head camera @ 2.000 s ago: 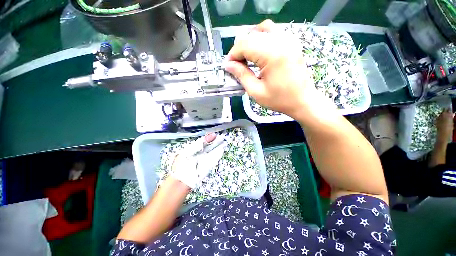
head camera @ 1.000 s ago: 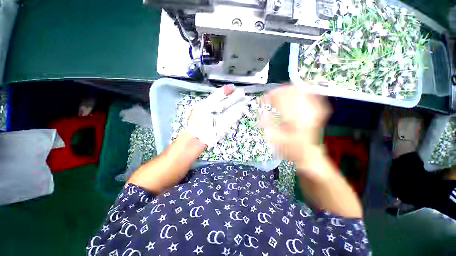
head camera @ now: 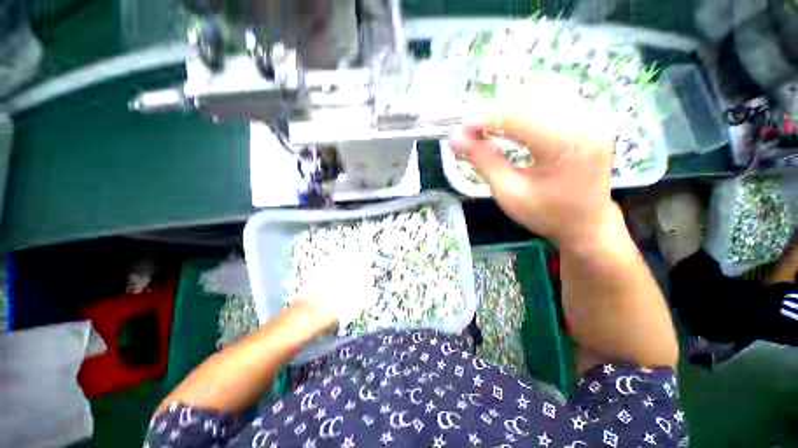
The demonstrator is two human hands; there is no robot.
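Observation:
The translucent lap bin (head camera: 255, 254) is full of tiny white and green workpieces (head camera: 411, 271). My left hand (head camera: 337, 284), in a white glove, is in this bin among the pieces; it is blurred and its fingers blend into them. My right hand (head camera: 547, 166), bare and blurred, is raised at the right end of the machine head (head camera: 350, 109), in front of the heaped supply bin (head camera: 643, 171). Its thumb and fingertips are close together; whether a piece is between them cannot be seen.
A green crate (head camera: 547, 306) with grey-green parts is under the lap bin. A small clear box (head camera: 696, 109) is right of the supply bin. A red crate (head camera: 131, 341) and pale grey cloth (head camera: 44, 385) are at lower left. Another person's dark sleeve (head camera: 726, 297) is at right.
Since one second ago my right hand has moved from over the lap bin up to the machine head's right end. My left hand is lower among the pieces. The camera view has shifted.

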